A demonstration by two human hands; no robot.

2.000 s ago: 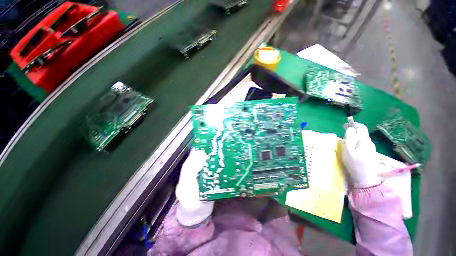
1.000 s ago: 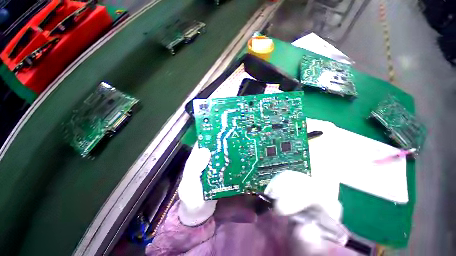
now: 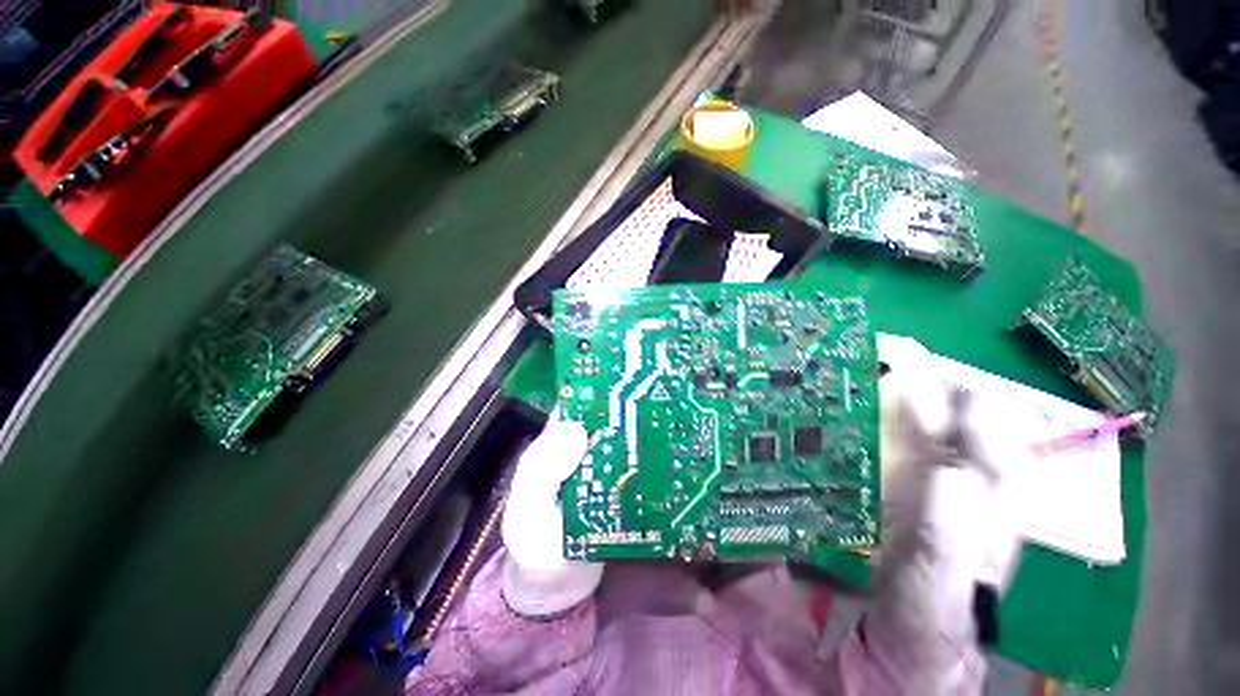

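Note:
A green circuit board is held up in front of me, its flat side with pale traces and two small black chips facing me. My left hand, in a white glove, holds its left edge. My right hand, gloved and strongly blurred, is beside the board's right edge, over the white record sheet. A dark object shows at the right hand's lower side. Whether the right hand holds it, I cannot tell.
A black tray with dotted sheets is behind the board. Two boards lie on the green mat. A pink pen lies on the sheet. A yellow pot is at the far corner. Boards lie on the conveyor, beside a red tray.
My right hand has moved from the board's lower edge to its right side. The held board sits slightly further right. Earlier the yellow paper showed; now it is mostly hidden.

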